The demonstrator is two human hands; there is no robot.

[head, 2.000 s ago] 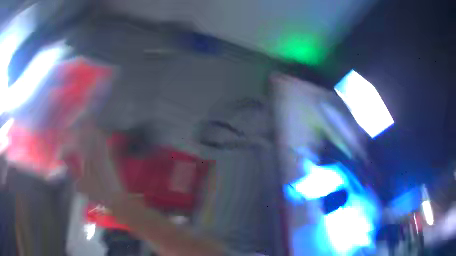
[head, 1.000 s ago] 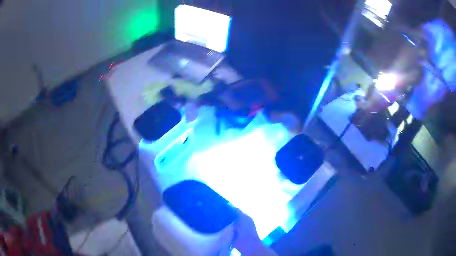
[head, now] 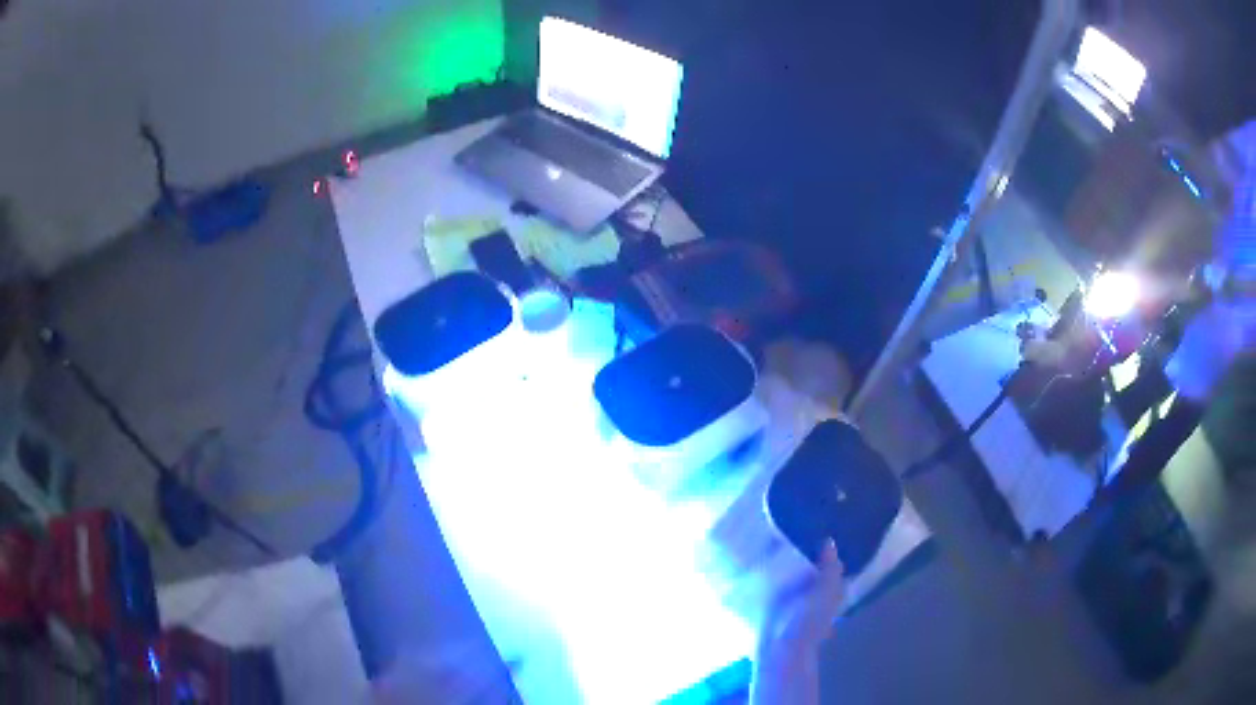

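Three white projectors with black rounded-square ends stand on the white bench: one at the left (head: 444, 324), one in the middle (head: 675, 386) and one at the right corner (head: 833, 499). My right hand (head: 802, 620) reaches up from the bottom edge, its fingertips at the near side of the right projector; glare and blur hide whether it grips. My left hand cannot be made out; a faint pinkish blur lies at the bottom edge. Strong blue-white light washes out the front of the bench.
A lit laptop (head: 558, 165), yellow-green notes (head: 462, 241), a phone (head: 499, 258) and a red-and-black pendant (head: 716, 282) lie at the bench's far end. Black cables (head: 338, 379) lie on the floor at left. Red arm parts (head: 103, 585) are lower left. A dark crate (head: 1143, 585) is right.
The near-left projector from the earlier view no longer shows there; one now stands between the other two. My right hand has moved right to the corner projector. The view has steadied.
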